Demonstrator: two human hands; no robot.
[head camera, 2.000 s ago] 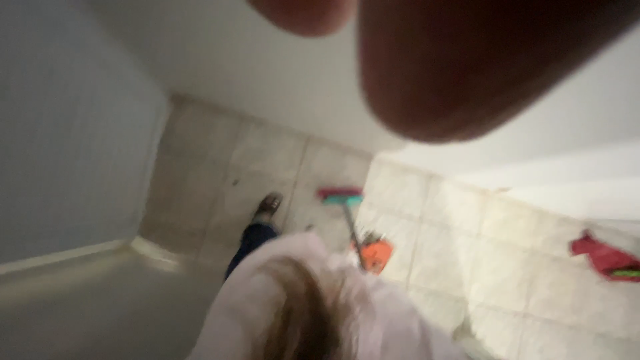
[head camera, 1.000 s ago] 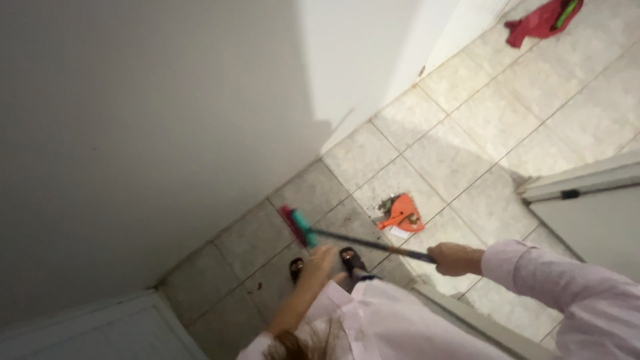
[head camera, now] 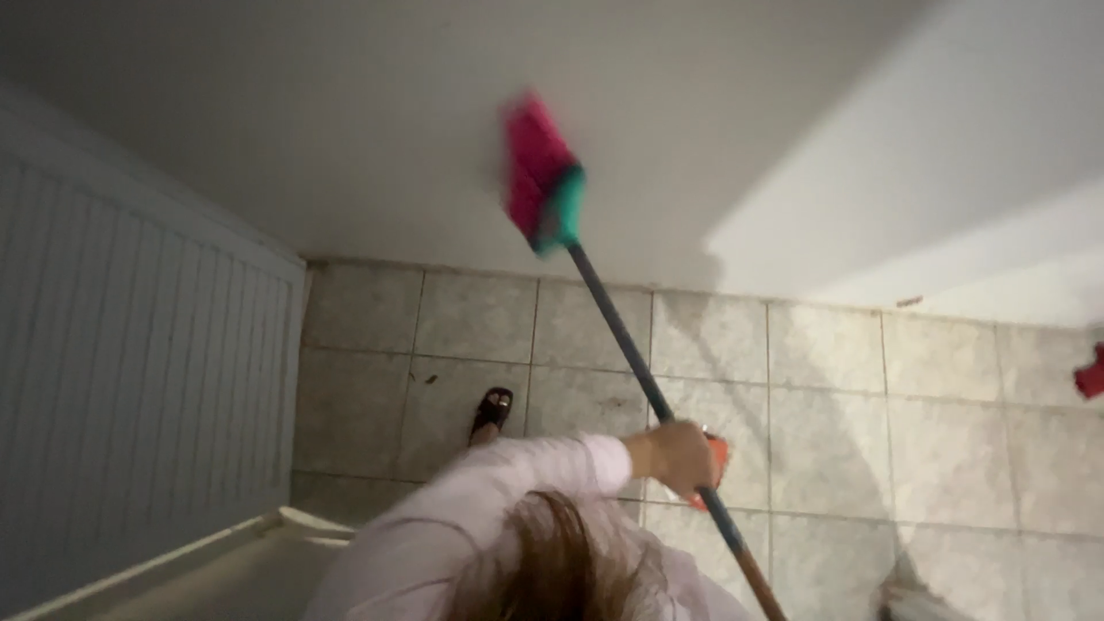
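My left hand [head camera: 681, 457] is closed around the dark handle of a broom [head camera: 617, 323], its pale pink sleeve reaching in from the lower left. The broom's head, with pink bristles and a green block [head camera: 562, 211], is raised and tilted in front of the white wall, slightly blurred. Toward the bottom edge the handle turns brown. Partly hidden behind my left hand, an orange dustpan [head camera: 718, 457] lies on the tiled floor. My right hand is out of view.
A white wall [head camera: 388, 172] runs along the far edge of the floor tiles [head camera: 595, 397]. At left stands a grooved door or panel [head camera: 147, 371]. My sandalled foot [head camera: 492, 410] is near small debris [head camera: 431, 379]. A red item [head camera: 1091, 375] lies at the right edge.
The broom head has moved up from near my feet to in front of the wall. My left hand now grips the handle, and my right hand, on it a second ago, has left the view.
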